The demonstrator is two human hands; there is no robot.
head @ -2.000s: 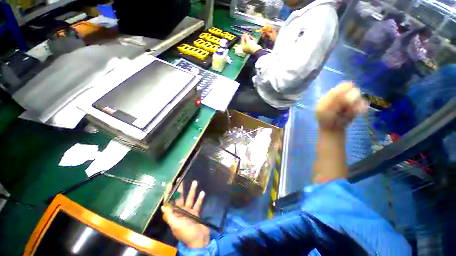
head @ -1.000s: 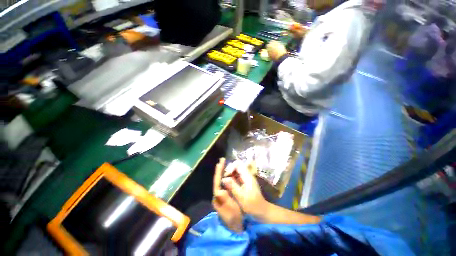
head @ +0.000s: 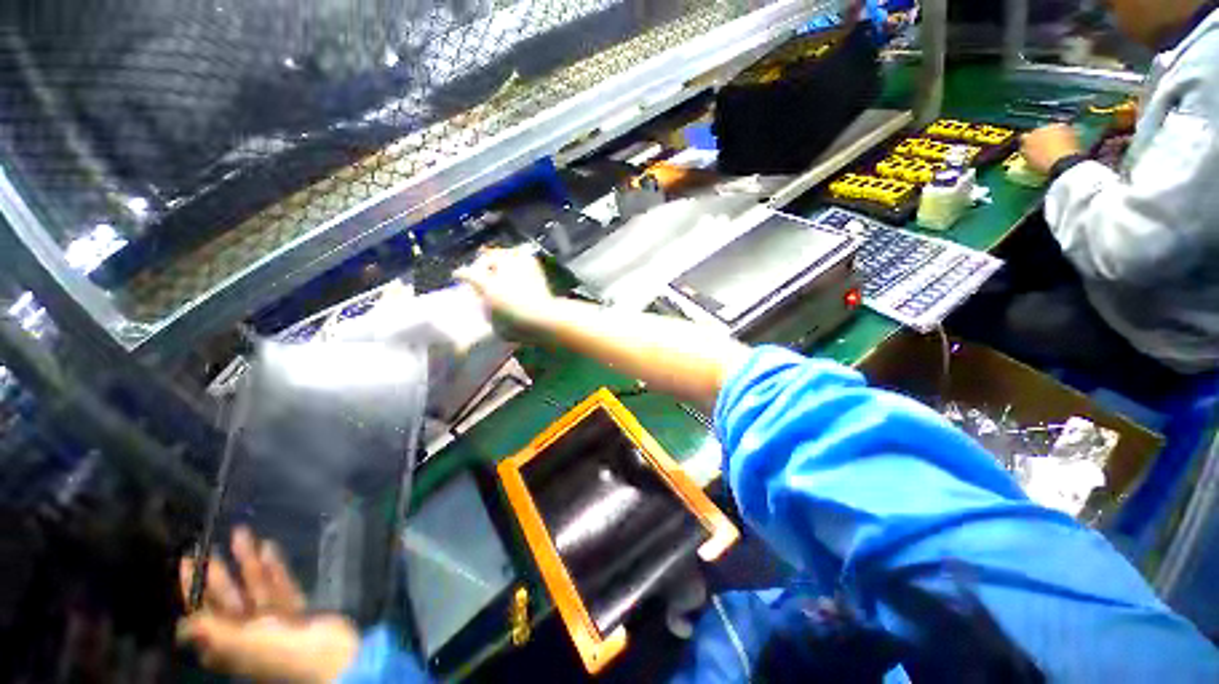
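My left hand [head: 274,621] is at the lower left, palm up, supporting the lower edge of a thin glass panel [head: 354,494] with a dark border. My right hand [head: 508,283] reaches out beyond the panel's top, fingers closed on a whitish, blurred film [head: 448,318]. The film trails down toward the panel; whether it still touches the glass is unclear. An orange frame [head: 540,537] around a glossy black screen [head: 602,501] lies tilted at the bench's front edge. A grey panel [head: 457,568] lies left of it.
Stacked panels [head: 769,267] sit on a metal box, beside a printed sheet [head: 922,274]. A carton [head: 1136,448] with crumpled clear film is at the right. A mesh-covered metal frame [head: 147,327] spans the upper left. Yellow parts [head: 876,190] lie before a neighbouring person in a pale smock.
The view has swung left. My hands, close together over the carton one second ago, are now apart. The glass panel is back in view in my left hand, and my right hand holds the film.
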